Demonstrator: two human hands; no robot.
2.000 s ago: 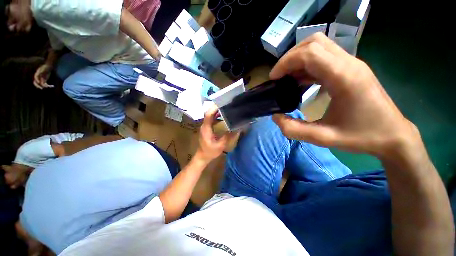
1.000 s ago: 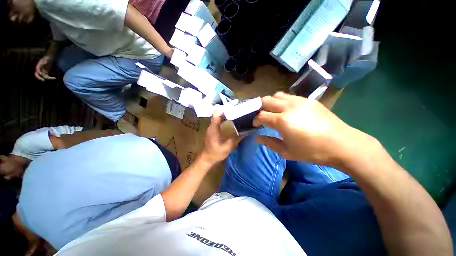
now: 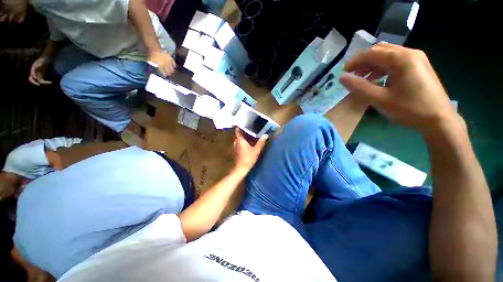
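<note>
My left hand [image 3: 247, 151] holds an open white carton [image 3: 255, 122] by its near side, just left of my knee. Dark contents show inside the carton's mouth. My right hand [image 3: 400, 82] is raised at the right with its fingers apart, and I see nothing held in it. It is in front of several blue-white cartons. One of these, a pale-blue carton [image 3: 300, 69] with a dark product picture, stands tilted with its flap up.
More open cartons [image 3: 212, 52] stand in a row on brown cardboard [image 3: 165, 132]. Black tubes [image 3: 259, 33] are massed at the top. A carton [image 3: 389, 164] lies on the green floor beyond my knee [image 3: 309, 137]. Other people [image 3: 99, 187] sit close at the left.
The black tube that my right hand held is now inside the carton in my left hand. My right hand has let go and moved up and right. Cartons at the upper right have shifted.
</note>
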